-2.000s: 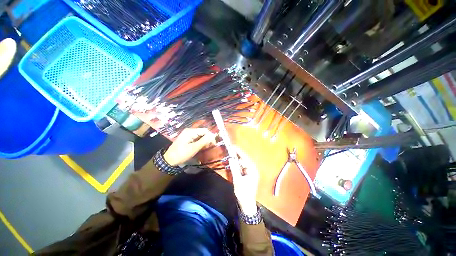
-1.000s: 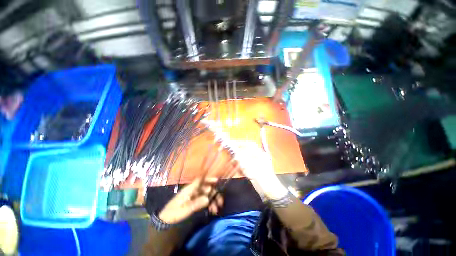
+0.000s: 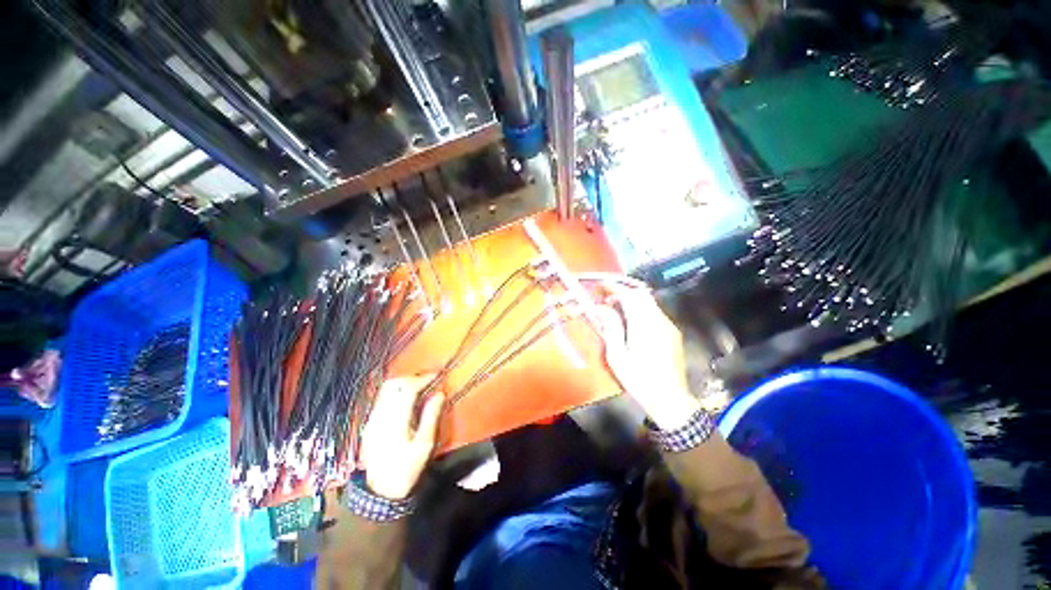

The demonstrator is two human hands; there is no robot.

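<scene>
My left hand [image 3: 401, 436] is closed on several thin black cables near the front edge of the orange mat [image 3: 507, 413]. The cables [image 3: 482, 334] fan up and right toward my right hand. My right hand [image 3: 648, 352] is at the mat's right edge, with its fingers around what looks like the pale handles of the side cutters [image 3: 609, 280]; glare blurs the grip. The cutters' jaws seem to be beside the cable ends. A narrow pale bar [image 3: 537, 239] lies slanted on the mat, partly under the cables.
A cable bundle [image 3: 305, 375] covers the mat's left. The press plate [image 3: 392, 167] stands behind, with thin rods [image 3: 444, 236] sticking out below. Blue baskets [image 3: 213, 334] are left, the control box [image 3: 657, 161] and a cable pile [image 3: 864, 231] right, a blue bucket [image 3: 853, 473] front right.
The view has turned. The bar, earlier at my hands, now lies on the mat. My left hand holds the cables stretched over the mat, and my right hand has moved to the cutters.
</scene>
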